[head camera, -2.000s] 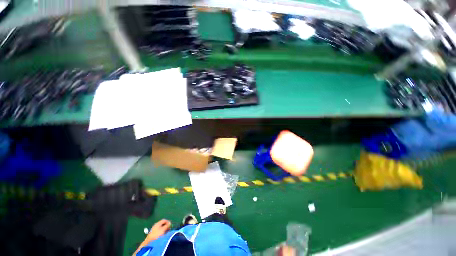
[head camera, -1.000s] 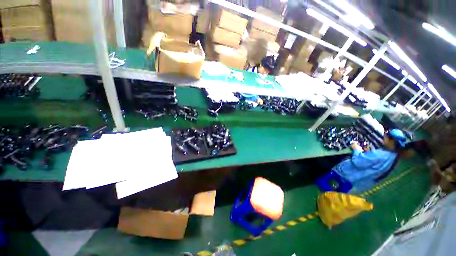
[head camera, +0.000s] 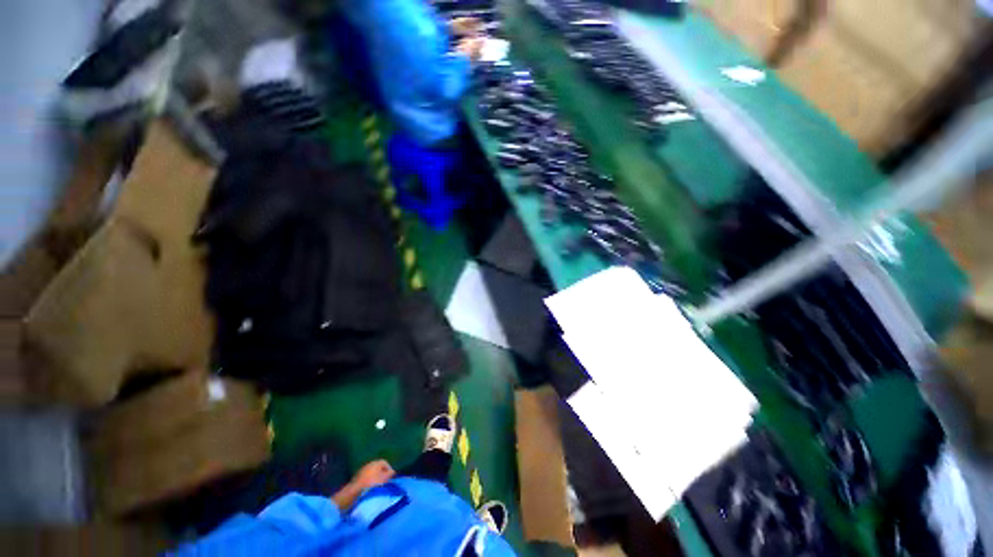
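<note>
My left hand (head camera: 368, 479) is small and blurred at the lower centre, beside my blue smock; its fingers look bent, and I cannot tell whether it holds anything. My right hand does not show. White sheets (head camera: 653, 381) lie overlapping on the green bench, partly over its front edge. A black tray of dark parts (head camera: 757, 500) lies beside them at the lower right. Dark slender parts (head camera: 544, 152) lie heaped along the bench beyond the sheets.
Tall black stacks (head camera: 299, 261) stand on the floor at left, beside brown cartons (head camera: 163, 441). An open carton (head camera: 541, 468) is under the bench. A co-worker in blue (head camera: 408, 60) sits at the bench on a blue stool (head camera: 427, 180). Yellow-black tape (head camera: 466, 446) runs along the floor.
The view has swung left and down, bringing the black stacks, cartons and another co-worker into view. The orange-topped stool and yellow sack have left the picture. My left hand shows again.
</note>
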